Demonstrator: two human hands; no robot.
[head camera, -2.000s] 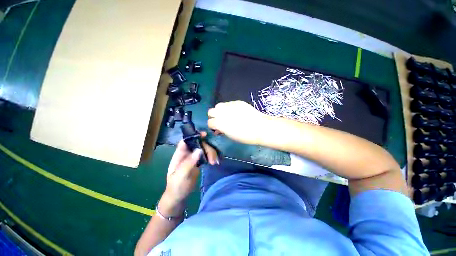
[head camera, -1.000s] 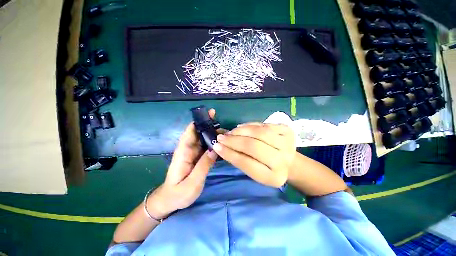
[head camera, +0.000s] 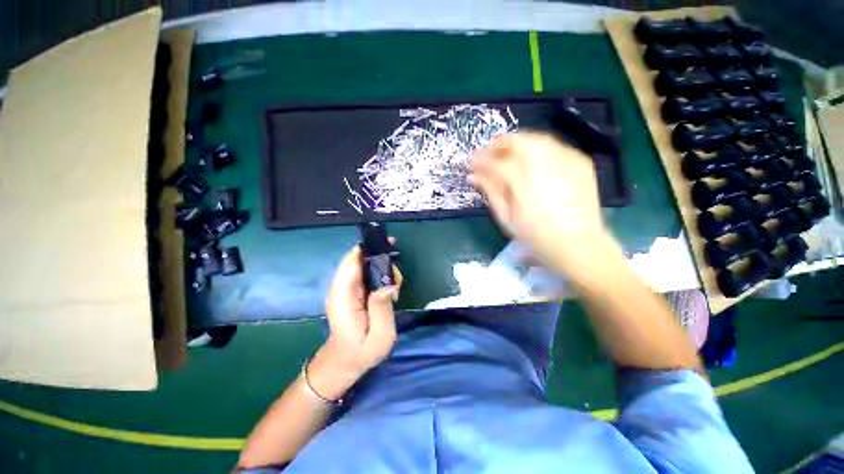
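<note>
My left hand (head camera: 359, 310) holds a black plastic housing (head camera: 378, 264) upright near the bench's front edge. My right hand (head camera: 537, 185) is blurred over the right side of the pile of thin silvery metal pins (head camera: 416, 167); its fingertips are at the pile, and I cannot tell whether they hold a pin. The pins lie in a black shallow tray (head camera: 310, 162). One black part (head camera: 585, 128) lies at the tray's right end. Small black end parts (head camera: 220, 224) lie scattered left of the tray.
A cardboard sheet (head camera: 83, 204) stands at the left over another board. Rows of black housings (head camera: 722, 134) fill a cardboard sheet at the right. White torn covering (head camera: 477, 280) lies along the front edge. A pink ribbed basket (head camera: 688, 315) shows below the bench.
My right hand has left the housing and moved up and right to the pins. My left hand still holds the housing. The view has shifted.
</note>
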